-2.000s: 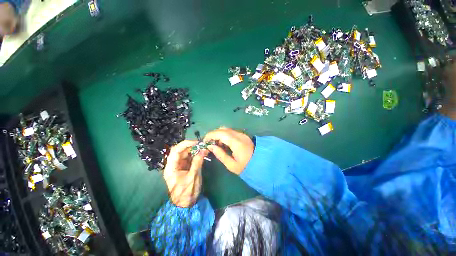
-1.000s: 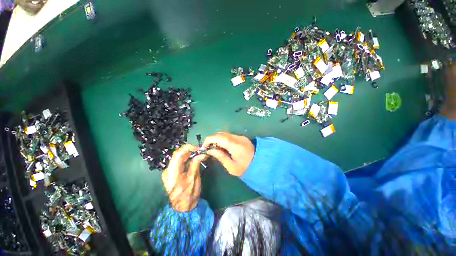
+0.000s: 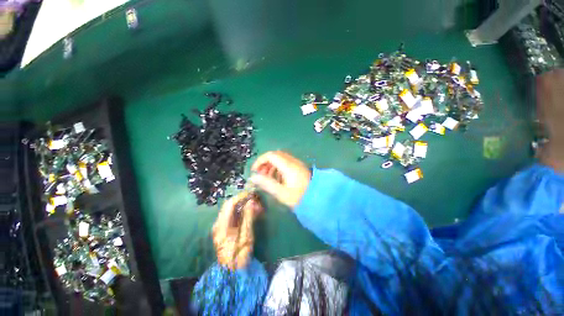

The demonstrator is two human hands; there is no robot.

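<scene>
My left hand (image 3: 235, 228) is low at the centre, fingers curled around a small dark part (image 3: 241, 207), blurred and mostly hidden; it may be a circuit board assembly. My right hand (image 3: 281, 179) is just above and right of it, thumb and fingertips curled close together; whether they pinch anything I cannot tell. A dark heap of small black parts (image 3: 216, 151) lies just up and left of my hands. A larger heap of green circuit board assemblies with white and yellow-orange pieces (image 3: 396, 105) lies at the upper right.
A black divided tray (image 3: 127, 203) at the left holds board assemblies. A lime green piece (image 3: 492, 147) lies at the right. A grey metal post (image 3: 504, 21) stands at the upper right. Another person's blue sleeve (image 3: 519, 197) and bare arm are at the right edge.
My hands have separated slightly, the left lower, the right above it. The view has shifted a little, moving the heaps right in the picture. One board near the right heap's lower left is gone.
</scene>
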